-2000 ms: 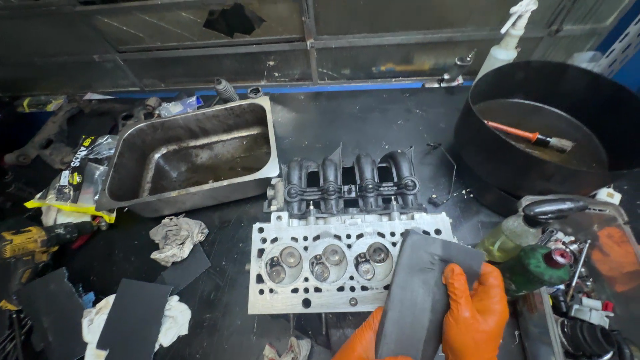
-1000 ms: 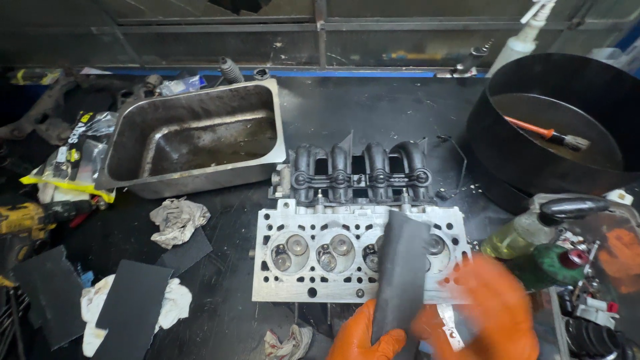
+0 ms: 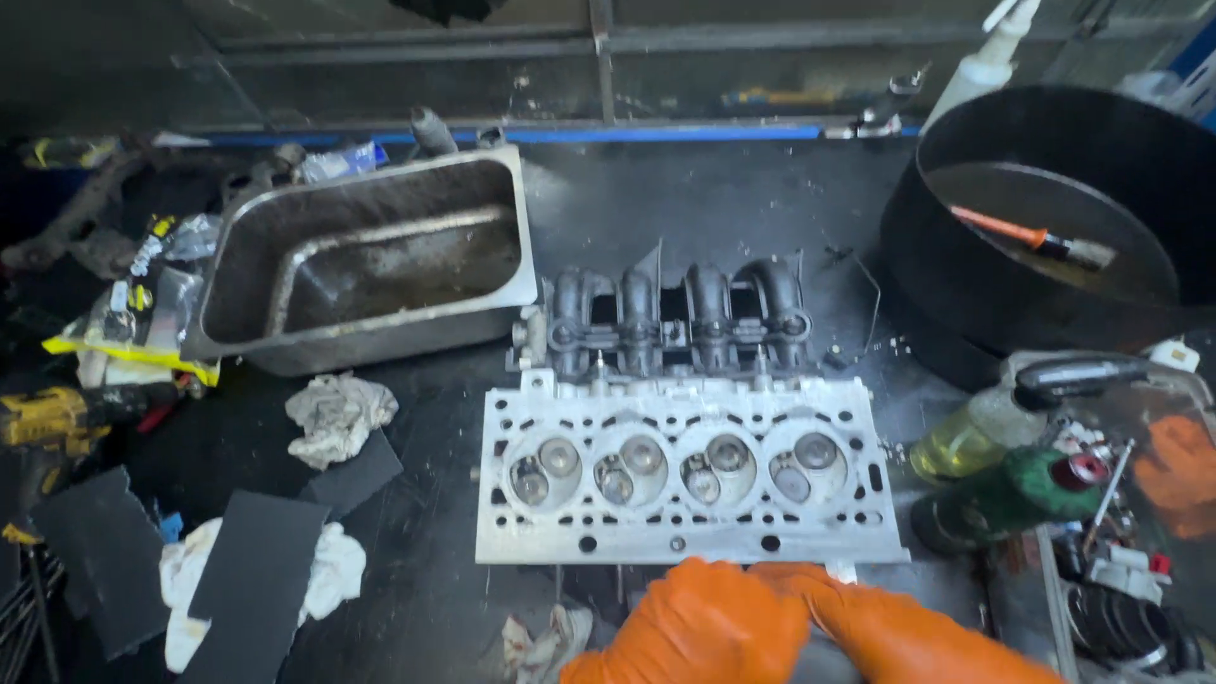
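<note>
An aluminium cylinder head [image 3: 693,522] lies face up on the dark bench, its four combustion chambers and valves showing. A black intake manifold [image 3: 708,313] adjoins its far side. Both my hands wear orange gloves. My left hand [image 3: 708,622] and my right hand [image 3: 893,622] are together at the head's near edge, fingers curled and blurred. A grey surface shows low between them; the hands hide most of it, and what each one grips cannot be made out.
A metal tray [image 3: 418,323] stands back left, near a crumpled rag [image 3: 340,418] and dark abrasive sheets [image 3: 261,570]. At right are a black round tub [image 3: 1007,285] holding an orange-handled brush [image 3: 1007,226], a green bottle [image 3: 1016,499] and a spray bottle [image 3: 988,427].
My hands have come down and together at the near edge of the cylinder head. The dark sheet held over its right part a second ago no longer covers it, and all four chambers show.
</note>
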